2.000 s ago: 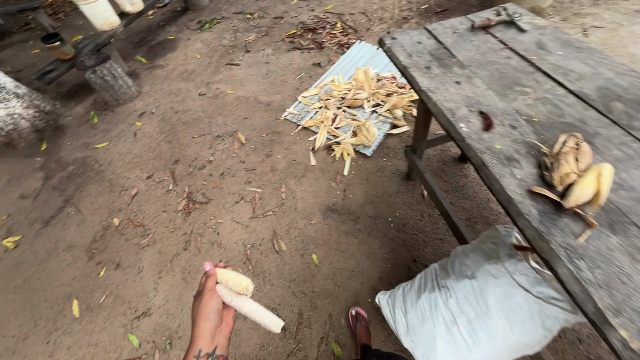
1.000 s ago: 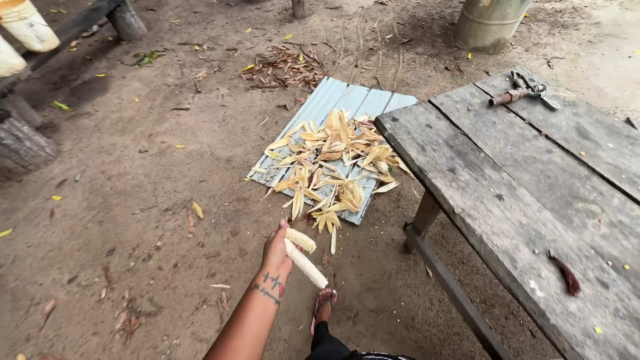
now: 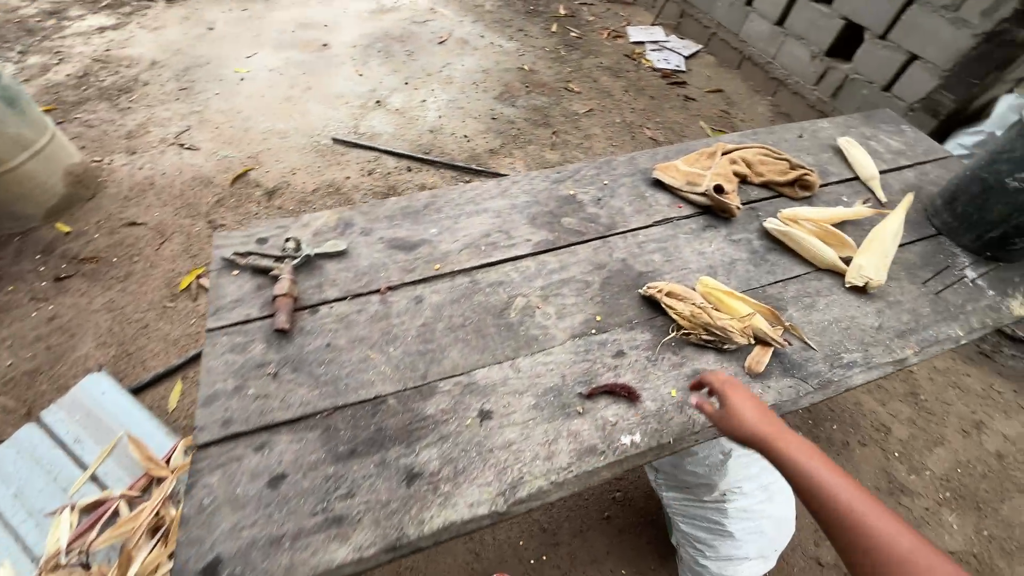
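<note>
My right hand is over the near edge of the weathered plank table, its fingers slightly curled and apart, holding nothing. Just above it on the boards lie dry corn husks, some brown and some yellow. A dark reddish curved piece of plant matter rests to the left of the hand. Farther right are several pale corn husks, and beyond them a single pale husk. A crumpled brown cloth lies behind. My left hand is out of view.
A rusty metal fitting with a lever lies on the table's left end. A dark bucket stands at the right. Below the table is a white sack. Husks lie on a corrugated metal sheet at lower left. A block wall stands behind.
The view has swung right to the table. The hand holding two corncobs, seen low in both earlier frames, is out of view, and my right hand has come in over the table edge.
</note>
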